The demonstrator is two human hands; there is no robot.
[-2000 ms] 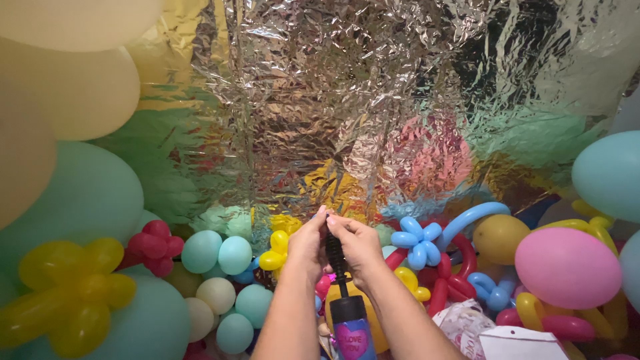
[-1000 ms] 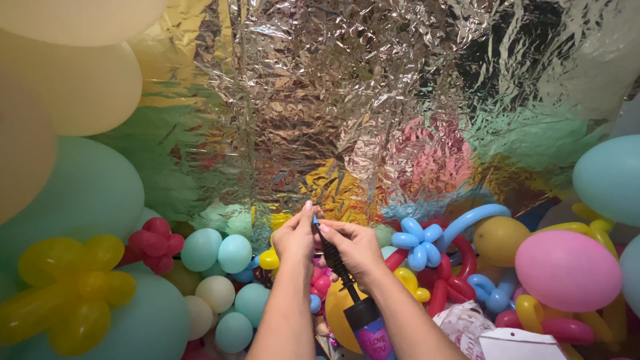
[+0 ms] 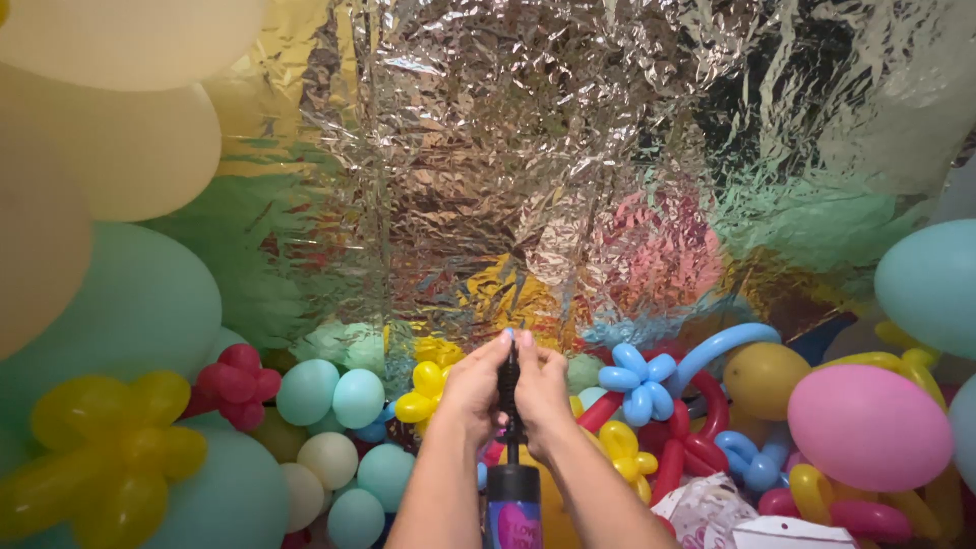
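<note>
A hand balloon pump (image 3: pixel 514 503) with a black top, a thin rod and a blue-purple barrel bearing a pink heart stands upright between my forearms. My left hand (image 3: pixel 476 393) wraps the left side of its black ribbed upper part, and my right hand (image 3: pixel 540 396) wraps the right side. Both sets of fingertips meet at the pump's tip, where a small bit of blue (image 3: pixel 509 332) shows, its form too small to tell. The palms hide most of the ribbed part.
Crinkled reflective foil (image 3: pixel 488 152) hangs ahead. Large cream balloons (image 3: pixel 137 145) and a teal balloon (image 3: pixel 145 297) crowd the left. A blue flower balloon (image 3: pixel 639 383), a pink balloon (image 3: pixel 869 427) and a white paper or card (image 3: pixel 793 534) lie to the right.
The pump was tilted one second ago, its barrel off to the right; now it is upright. My hands have closed around its ribbed part.
</note>
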